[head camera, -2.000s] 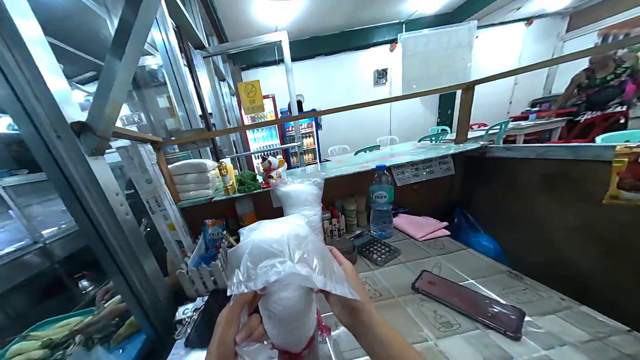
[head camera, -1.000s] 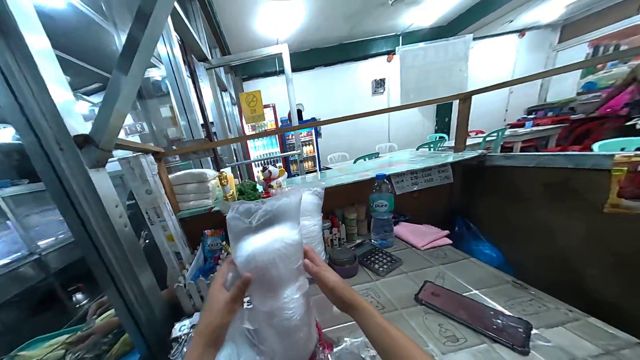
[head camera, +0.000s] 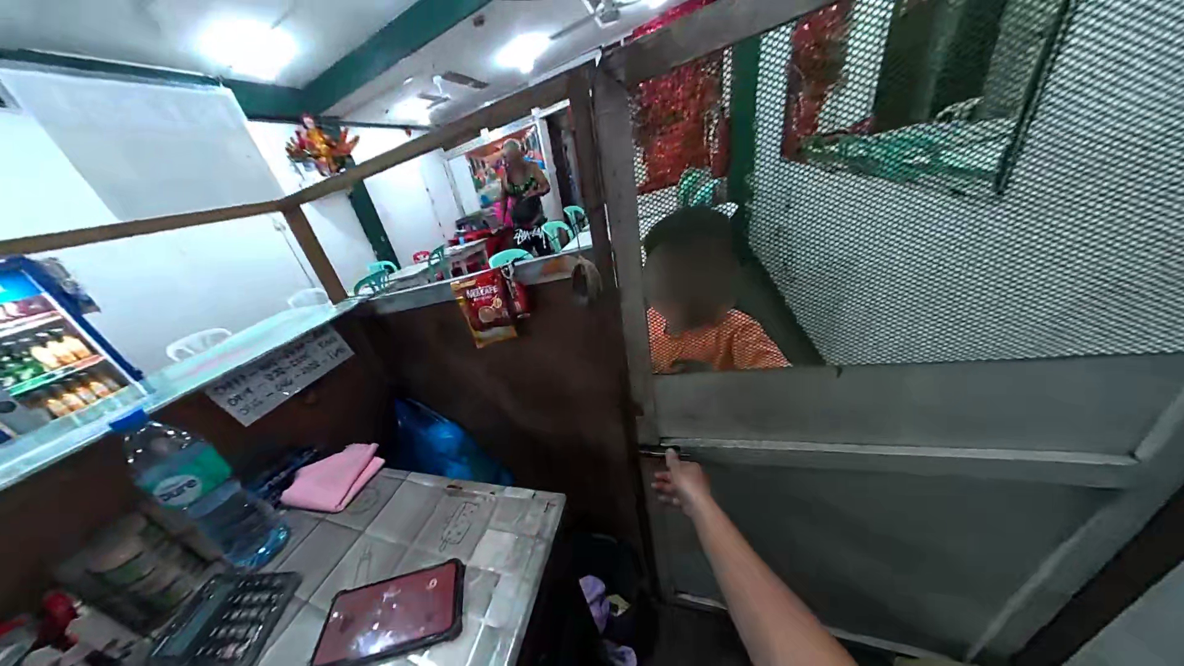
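Note:
My right hand (head camera: 683, 481) reaches to the left edge of a grey door (head camera: 888, 407) with a mesh upper part, its fingertips at a small latch (head camera: 659, 450) on the rail. Whether the fingers grip the latch is too small to tell. My left hand is out of view. Behind the mesh stands a person in an orange shirt (head camera: 726, 340). Left of the door, a tiled counter (head camera: 504, 546) holds a smartphone (head camera: 398, 615), a calculator (head camera: 227, 615), a plastic water bottle (head camera: 199, 486) and a folded pink cloth (head camera: 333, 476).
A blue plastic bag (head camera: 449, 444) lies behind the counter. Coffee sachets (head camera: 486, 305) hang on the brown partition (head camera: 555, 379). A dark bin (head camera: 606, 564) with cloth-like items stands between counter and door. Another person (head camera: 524, 180) stands far back among tables and chairs.
The view has swung far to the right. Both hands held a clear bag of white contents before; now my right hand is at the door and the bag is out of view.

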